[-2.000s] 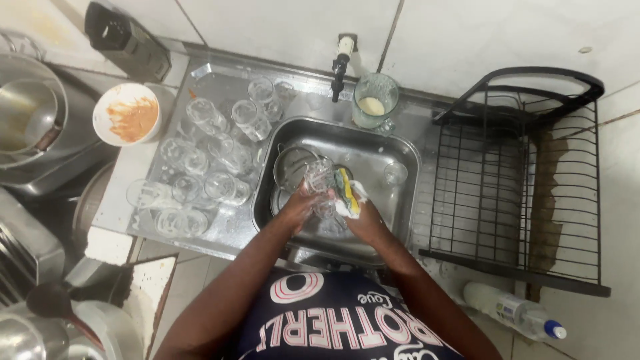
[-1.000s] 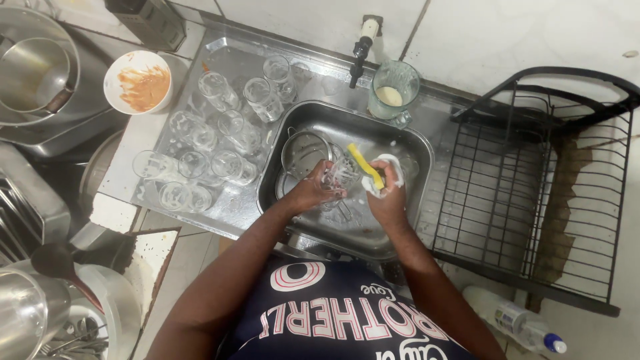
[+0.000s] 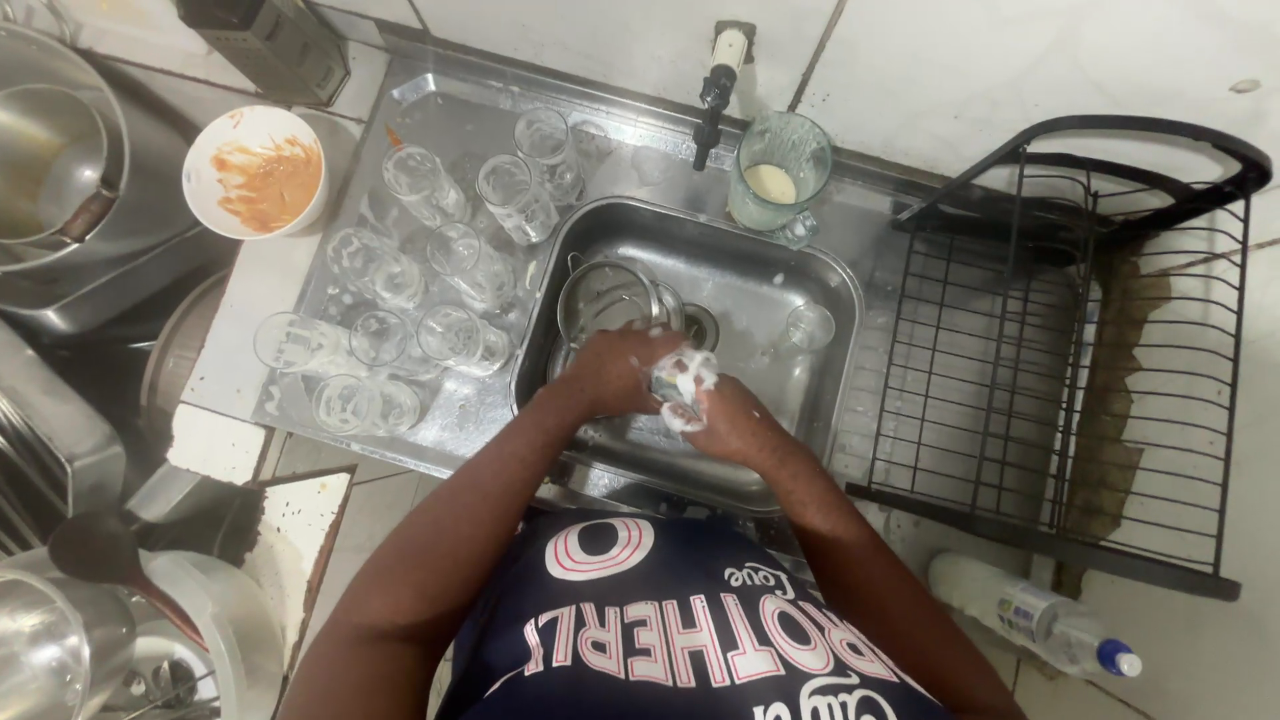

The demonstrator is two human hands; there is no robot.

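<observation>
Over the stainless steel sink [image 3: 770,470], my left hand [image 3: 630,370] holds a drinking glass [image 3: 662,384], mostly hidden by fingers and foam. My right hand [image 3: 735,420] presses soapy suds [image 3: 692,385] against the glass; the sponge seen earlier is hidden. In the basin behind my left hand lies a round metal strainer or pan [image 3: 605,290]. A clear glass [image 3: 810,326] rests at the basin's right side. Several wet glasses [image 3: 470,265] crowd the steel drainboard left of the basin.
Behind the basin are a black-and-white faucet [image 3: 712,95] and a glass jug with pale residue [image 3: 778,180]. A black wire dish rack [image 3: 960,400] stands right, a plastic bottle [image 3: 1030,610] below it. Left are a sauce-smeared white bowl [image 3: 255,172], a box grater [image 3: 275,50] and large metal pots [image 3: 100,150].
My hands were apart a second ago, with a yellow sponge showing in the right one. They have now come together around the glass, and foam covers the place where they meet.
</observation>
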